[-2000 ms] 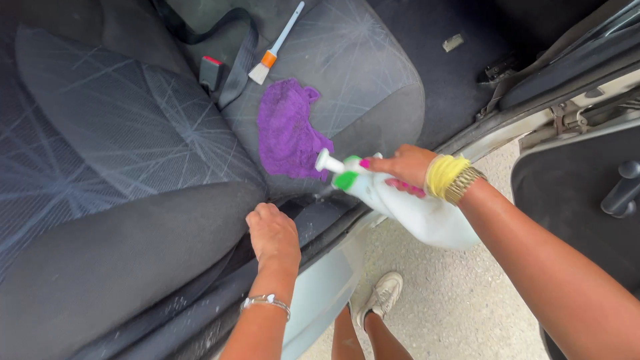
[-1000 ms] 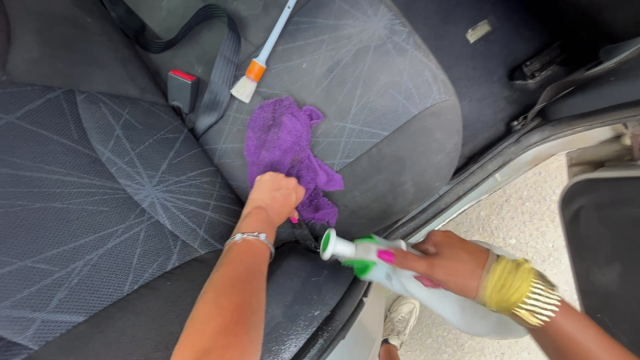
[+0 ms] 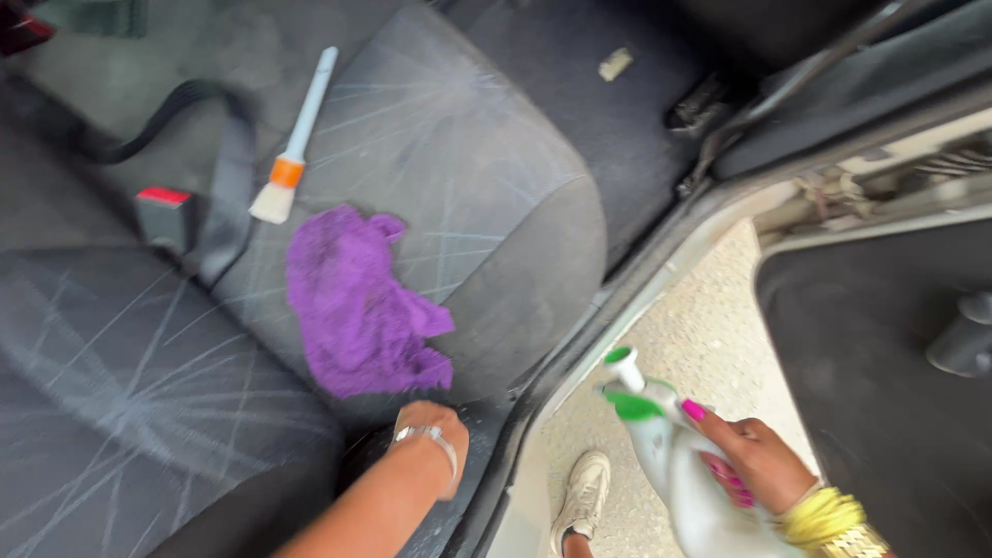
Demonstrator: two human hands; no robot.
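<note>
My right hand (image 3: 756, 457) is closed around a white spray bottle (image 3: 697, 488) with a green and white nozzle, held over the door opening. My left hand (image 3: 434, 442) rests by the seat's outer lower edge, just below a crumpled purple cloth (image 3: 356, 310); its fingers are mostly hidden, and whether they hold anything cannot be told. The cloth lies on the patterned car seat cushion (image 3: 527, 271). Beyond it, a detailing brush (image 3: 288, 170) with a pale handle, orange band and light bristles lies on the seat.
A seat belt buckle (image 3: 164, 217) with a red button and the belt strap (image 3: 231, 186) lie left of the brush. The door sill (image 3: 659, 263) runs diagonally at right, with the open door (image 3: 891, 333) beyond. A small light-coloured piece (image 3: 616, 64) lies on the car floor.
My left hand, at the cloth one second ago, is now below it by the seat edge. The spray bottle in my right hand has moved away from the seat, out over the ground.
</note>
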